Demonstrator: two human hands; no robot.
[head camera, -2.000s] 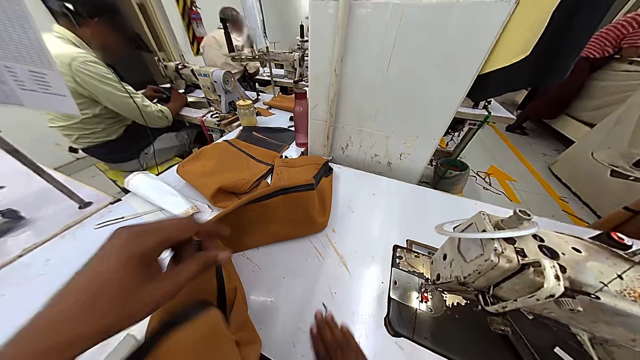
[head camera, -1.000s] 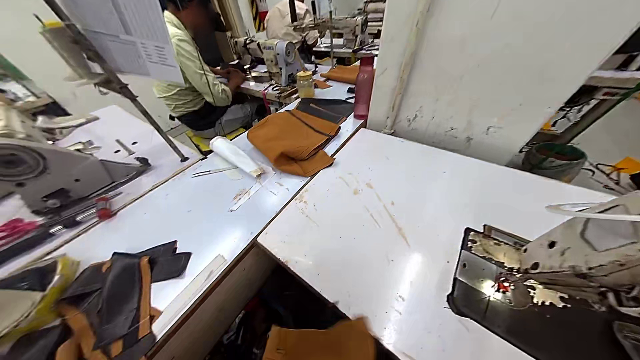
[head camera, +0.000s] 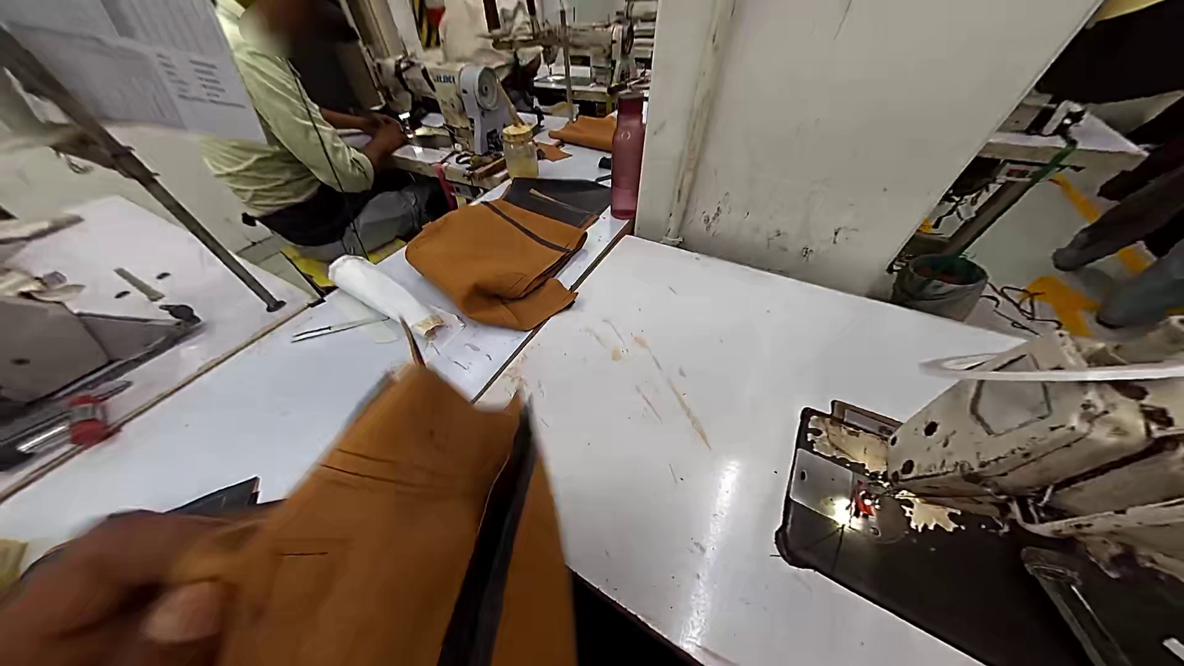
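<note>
My left hand (head camera: 120, 587), blurred at the lower left, grips a brown fabric piece (head camera: 370, 536) with a black strip, probably a zipper, along its right side. The piece is raised over the near edge of the white tables. My right hand is out of view. Beyond the held piece, a folded brown fabric piece (head camera: 490, 264) with a dark line lies on the left table, beside a white roll (head camera: 384, 291) and metal tweezers (head camera: 340, 329). At the right stands a worn sewing machine (head camera: 1027, 444) with its needle area lit.
A red bottle (head camera: 628, 157) stands by the white pillar (head camera: 786, 139). Another sewing machine (head camera: 55, 351) is at the left, under a slanted metal rod (head camera: 176, 208). A person (head camera: 296, 139) sits at a machine behind. A bucket (head camera: 939, 285) stands beyond the table.
The brown piece with the black zipper, on the table two seconds ago, is gone from there. A brown piece low in the frame one second ago is now raised in my left hand.
</note>
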